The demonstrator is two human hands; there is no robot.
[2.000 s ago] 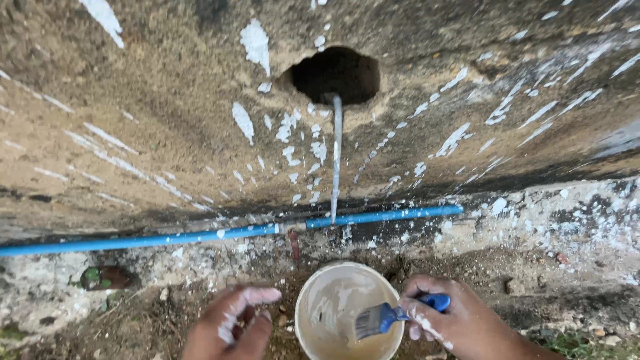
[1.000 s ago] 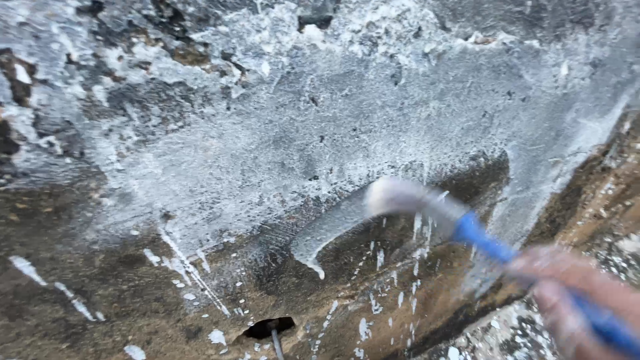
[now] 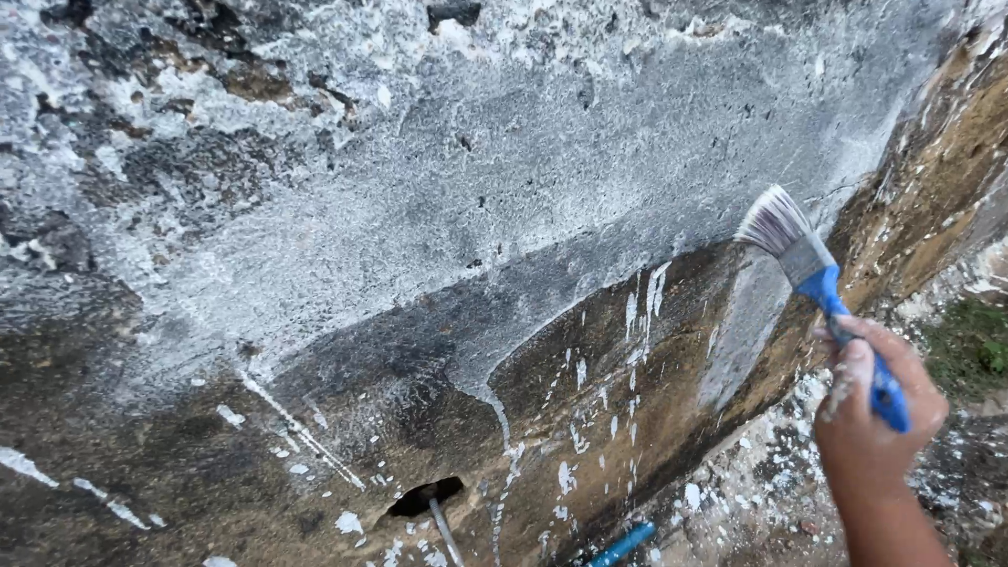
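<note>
My right hand [image 3: 874, 394], specked with white, grips the blue handle of a paintbrush [image 3: 823, 291] at the right. The brush points up and to the left, its white-tipped bristles against or very close to the rough wall [image 3: 488, 197]; contact is hard to tell. A whitish-grey wet coat covers much of the wall's upper part, with a darker grey band along its lower edge and a drip running down. Below that, the wall is bare brown with white splashes. My left hand is out of view.
A thin grey pipe [image 3: 445, 531] comes out of a dark hole [image 3: 425, 496] at the bottom. The end of a blue pipe [image 3: 622, 545] shows near the wall's foot. White-spattered ground and some grass [image 3: 972, 346] lie at the right.
The view has swung up from the bucket to the wall. The brush, earlier over the bucket, then sweeping mid-wall, is now farther right. The left hand and the bucket have left the view.
</note>
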